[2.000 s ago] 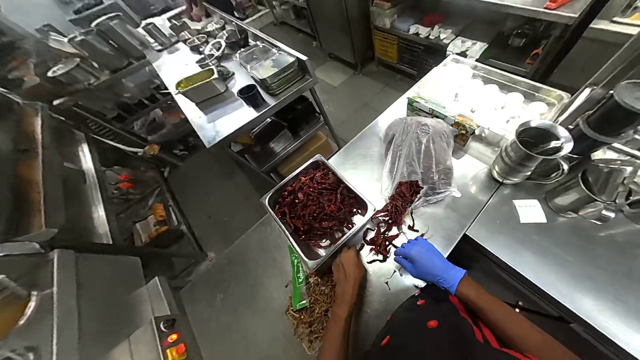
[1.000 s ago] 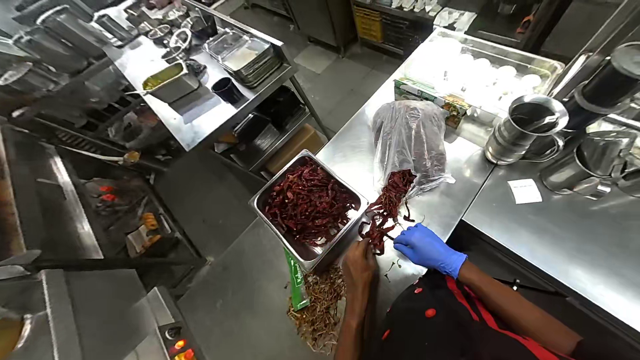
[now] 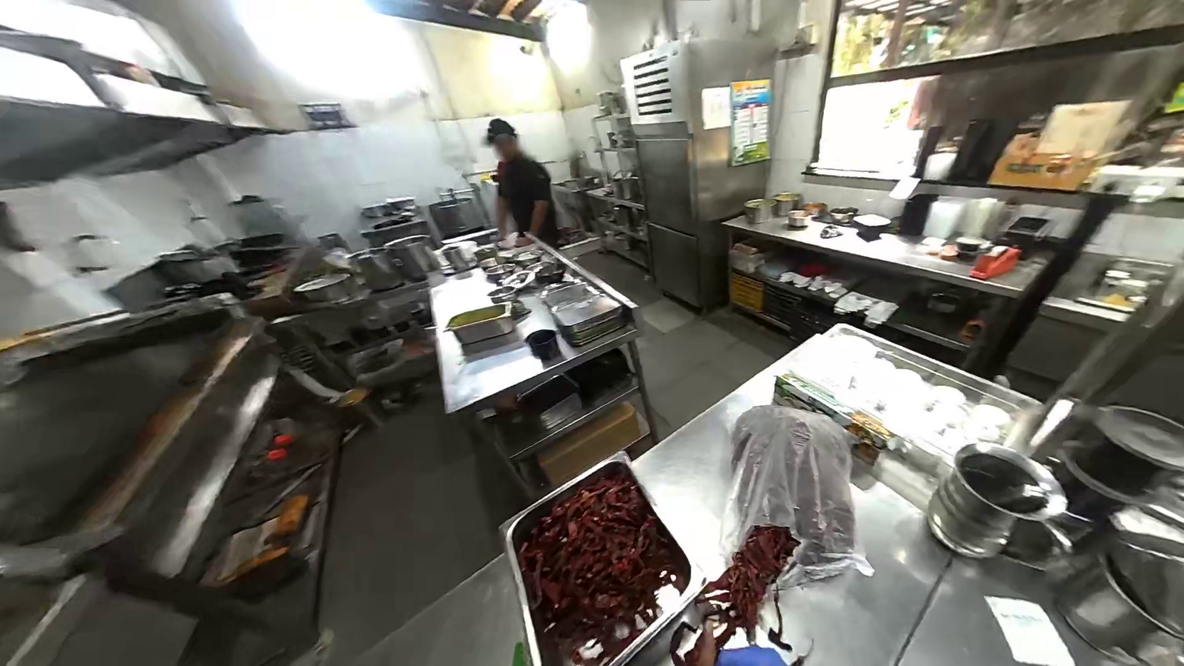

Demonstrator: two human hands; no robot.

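A rectangular steel pan [image 3: 601,555] full of dried red chillies sits at the lower middle of the head view. Right of it, a clear plastic bag [image 3: 795,481] lies on the steel counter, and loose dried red chillies [image 3: 754,573] spill from its mouth. Only the blue-gloved top of my right hand [image 3: 751,657] shows at the bottom edge, just below the loose chillies. My bare left hand [image 3: 705,647] is barely visible beside the pan's corner, among chilli pieces. The frame cuts off the rest of both hands, so whether they hold anything is hidden.
A clear lidded tray [image 3: 916,388] with white round things stands behind the bag. Steel jugs [image 3: 994,499] are at the right. Across the aisle, a steel table [image 3: 462,370] holds pans and a black cup [image 3: 543,344]. A person [image 3: 525,190] stands beyond it.
The view has tilted up strongly, bringing the far kitchen and the person into sight. My hands, fully visible before beside the chillies, are now mostly below the frame.
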